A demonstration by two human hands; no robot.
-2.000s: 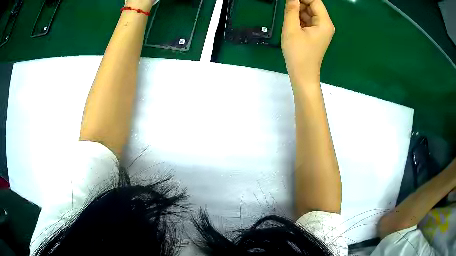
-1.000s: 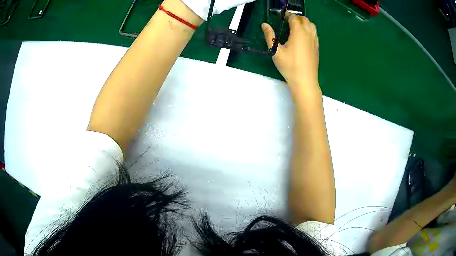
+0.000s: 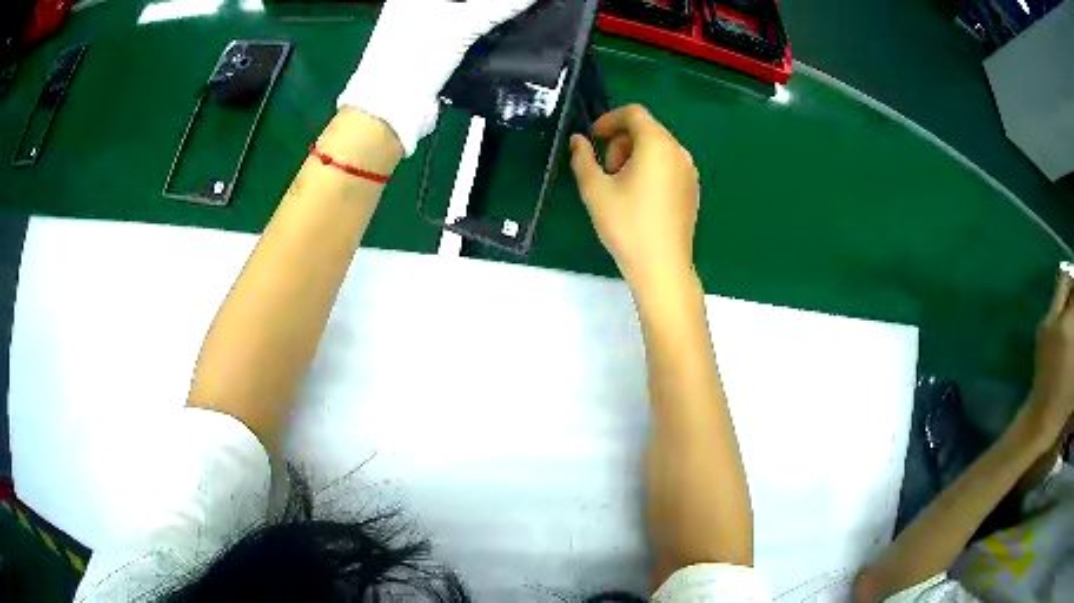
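My left hand point(image 3: 412, 71), in a white glove, holds a phone middle frame point(image 3: 501, 226) by its upper left part, at the top of the picture. The frame has a dark upper part, an open lower part and a small white label near its lower end. My bare right hand point(image 3: 636, 165) is just right of the frame, thumb and fingertips curled close together. A dark thin shape lies by its fingertips; I cannot tell whether the hand holds it. A white strip point(image 3: 463, 177) shows through the frame's opening.
Another middle frame point(image 3: 230, 189) lies on the green belt point(image 3: 813, 212) at the left, with one more at the far left point(image 3: 33, 153). A red tray point(image 3: 730, 53) with dark parts is at the top. A white foam sheet point(image 3: 506, 389) lies under my forearms. Another person's arm point(image 3: 989, 483) is at the right.
The view has shifted, showing more of the belt and the red tray. My gloved left hand still holds the frame. My right hand has closed its fingers and is lower in the picture.
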